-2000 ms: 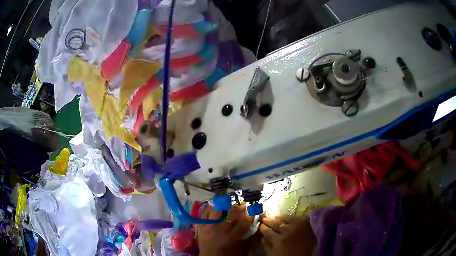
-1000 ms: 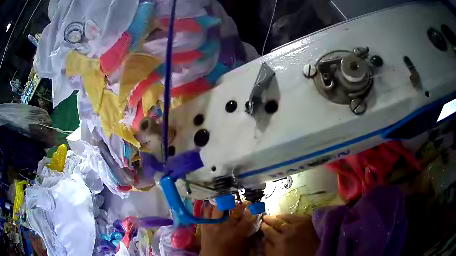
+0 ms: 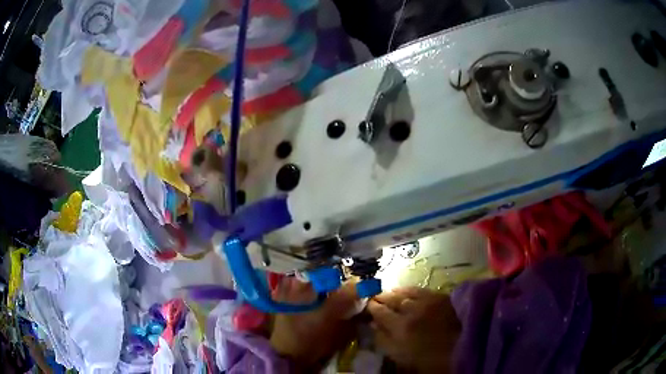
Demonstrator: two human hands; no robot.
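Note:
The white sewing machine head (image 3: 438,168) runs from upper right down to its left end. Below that end, near the blue thread tension knobs (image 3: 369,287), my left hand (image 3: 310,329) and my right hand (image 3: 412,325) are close together in bright light. My left hand is partly behind the curved blue guard (image 3: 252,285). A small bit of white cloth (image 3: 356,307) shows between my fingertips. The needle and presser foot are hidden. Fingers are bent; which hand grips the cloth is unclear.
White panels with yellow, coral and turquoise pieces (image 3: 150,124) are piled beyond the head. White cloth (image 3: 80,292) is heaped at left, with coloured strips (image 3: 168,325) beside it. A coral-red cloth bundle (image 3: 544,230) lies at right. A purple bow (image 3: 252,223) hangs at the head's left end.
The view has shifted, so the pile and guard sit further left and higher. A purple sleeve now shows by my left hand, and the hands look slightly more spread at the wrists.

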